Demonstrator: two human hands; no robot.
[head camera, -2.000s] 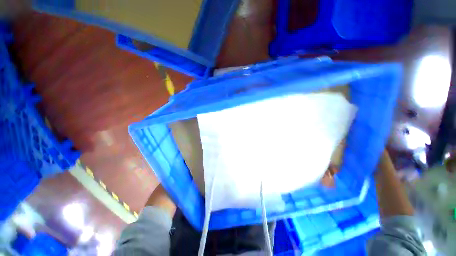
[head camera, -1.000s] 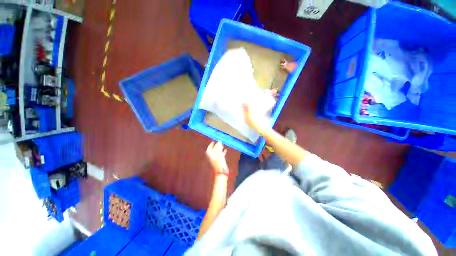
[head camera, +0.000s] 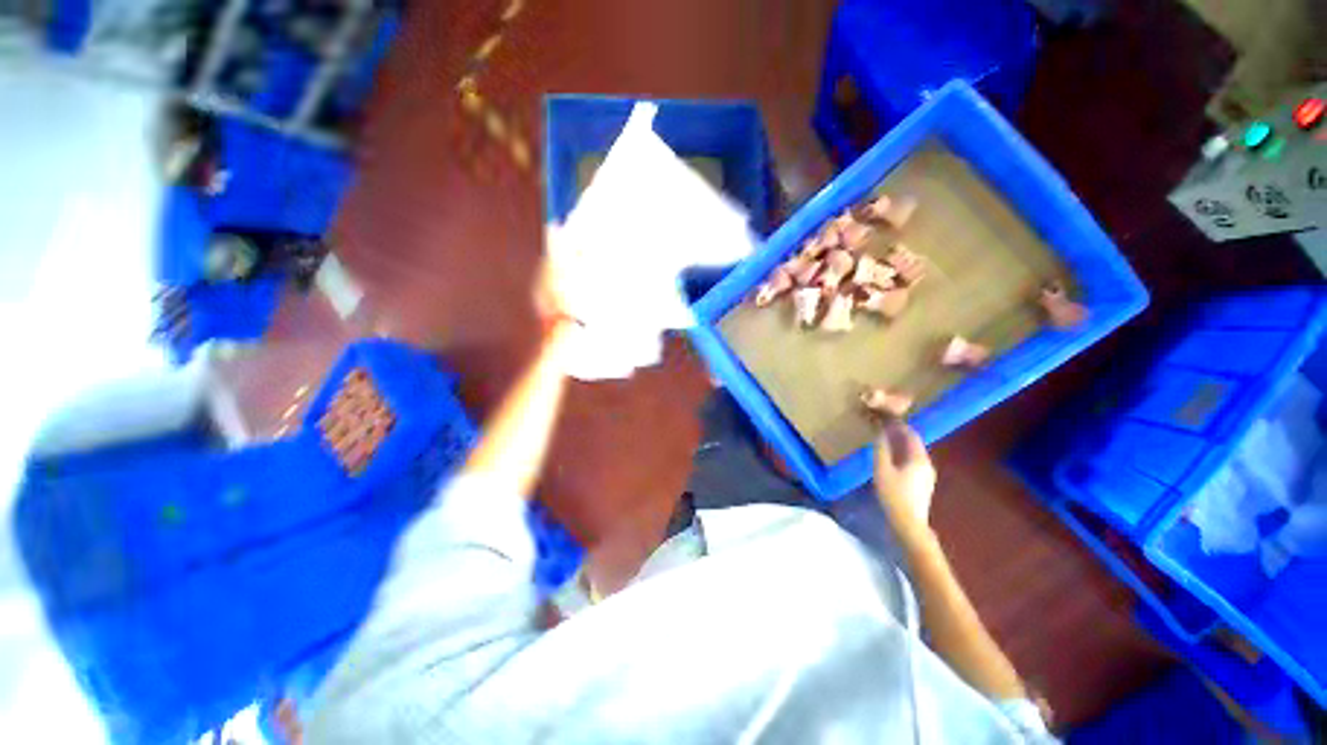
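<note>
A blue crate (head camera: 1051, 186) is in front of me, with a brown cardboard liner (head camera: 931, 313) on its bottom. A cluster of pinkish-brown moulded parts (head camera: 837, 274) lies toward its left side, with a few separate ones toward the right and near wall. My left hand (head camera: 553, 303) is shut on a white sheet (head camera: 640, 240), held up left of the crate. My right hand (head camera: 905, 469) is at the crate's near wall, its fingertips by a part (head camera: 885, 400). Blur hides whether it grips the part or the rim.
A second blue crate (head camera: 739, 134) is behind the white sheet. Another blue crate (head camera: 1128, 502) at right holds white sheets. A blue tray of pinkish parts (head camera: 357, 422) is at left. A blue stool-like object (head camera: 939, 51) and a box with coloured buttons (head camera: 1259, 189) are beyond.
The white sheet has left the crate and is now in my left hand. The parts in the crate are uncovered. My right hand has moved from the sheet to the near wall.
</note>
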